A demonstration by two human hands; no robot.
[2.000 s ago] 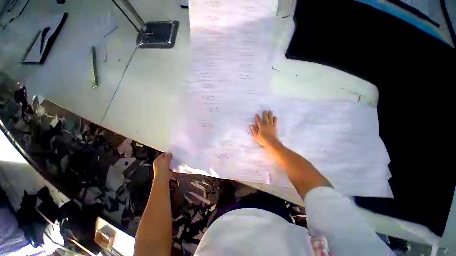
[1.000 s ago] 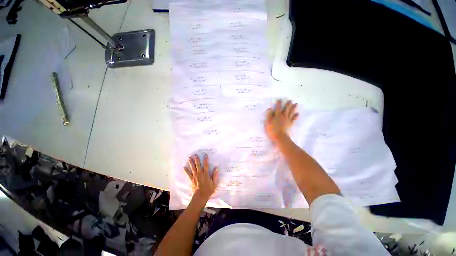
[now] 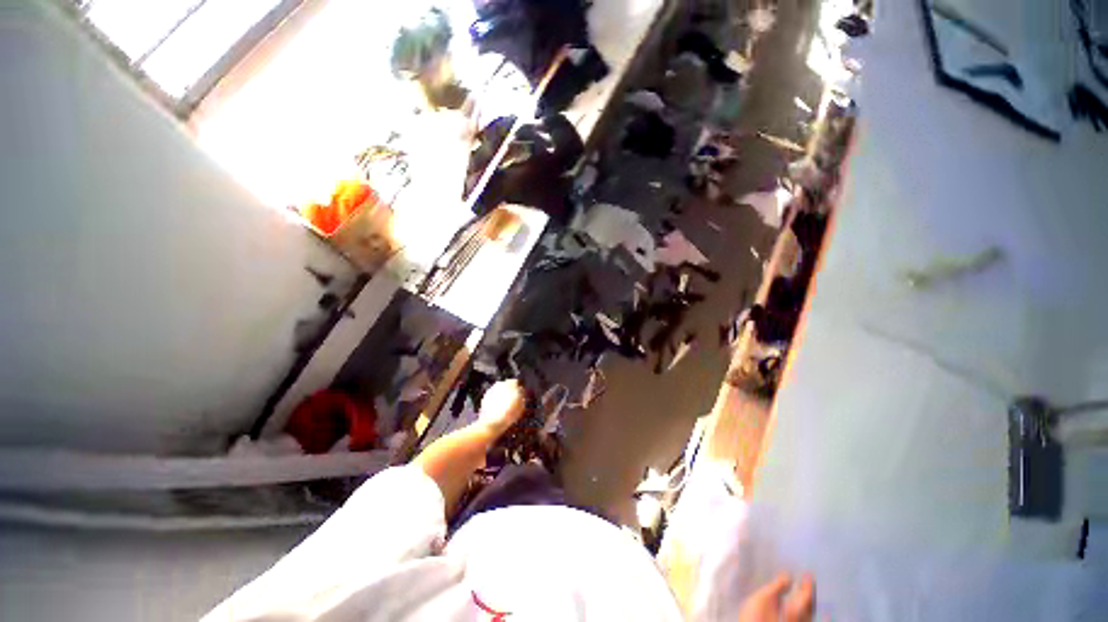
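The view is tilted and blurred. My left hand (image 3: 502,403) is in the air over the scrap-covered floor, between the side table and the cutting table; it is small and blurred, and I cannot tell if it holds anything. My right hand (image 3: 780,598) is cut off by the bottom edge; only some fingers show, at the cutting table's near side. Part of the pale paper sheet (image 3: 875,565) shows faintly around it. The black fabric stack is out of view.
The cutting table (image 3: 875,413) bears a yellowish stick (image 3: 954,270) and the cutting machine's metal base (image 3: 1035,459). Offcuts (image 3: 614,231) litter the floor. By the bright window are a pale open tray (image 3: 486,265), an orange item (image 3: 340,207) and a red item (image 3: 331,422). A white-and-dark block lies upper right.
The view has swung left to the floor and side table. My left hand has left the paper and is over the floor. My right hand is now at the bottom edge, mostly cut off.
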